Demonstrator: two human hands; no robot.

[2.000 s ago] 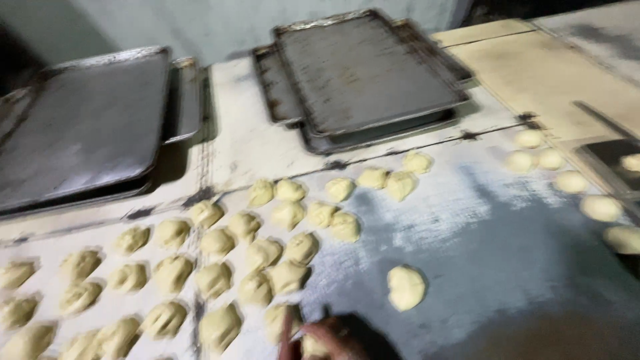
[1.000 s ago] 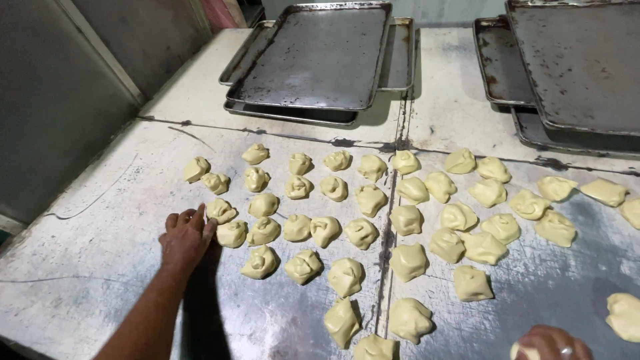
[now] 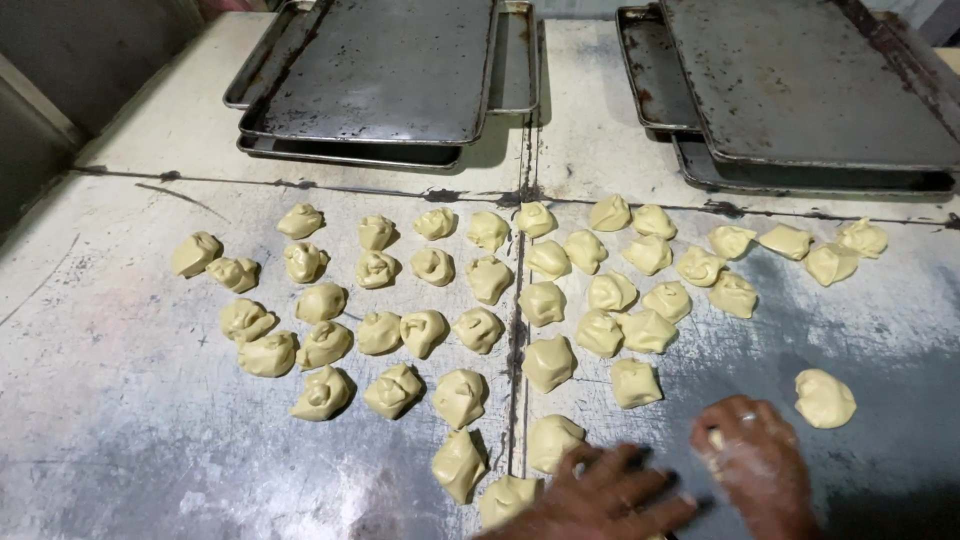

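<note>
Many pale yellow dough pieces (image 3: pixel 478 330) lie in loose rows on a scratched metal worktable (image 3: pixel 165 450). Low in the head view, my left hand (image 3: pixel 600 491) is blurred, fingers spread, beside a dough piece (image 3: pixel 555 442) that it partly overlaps; nothing shows held in it. To its right, my right hand (image 3: pixel 754 457) curls over a bit of pale dough (image 3: pixel 715 441) that shows between its thumb and fingers. A rounder dough piece (image 3: pixel 825 398) sits right of that hand. The hands are close together but appear apart.
Stacked dark baking trays (image 3: pixel 375 75) stand at the back left, and more stacked trays (image 3: pixel 817 90) at the back right. A dark seam (image 3: pixel 516 337) runs down the table between dough pieces, crossing another seam below the trays. Dark panels (image 3: pixel 37 90) rise at the far left.
My left hand has moved right, away from the dough at the left end of the rows, to near my right hand. My right hand is now further into view. The view has shifted.
</note>
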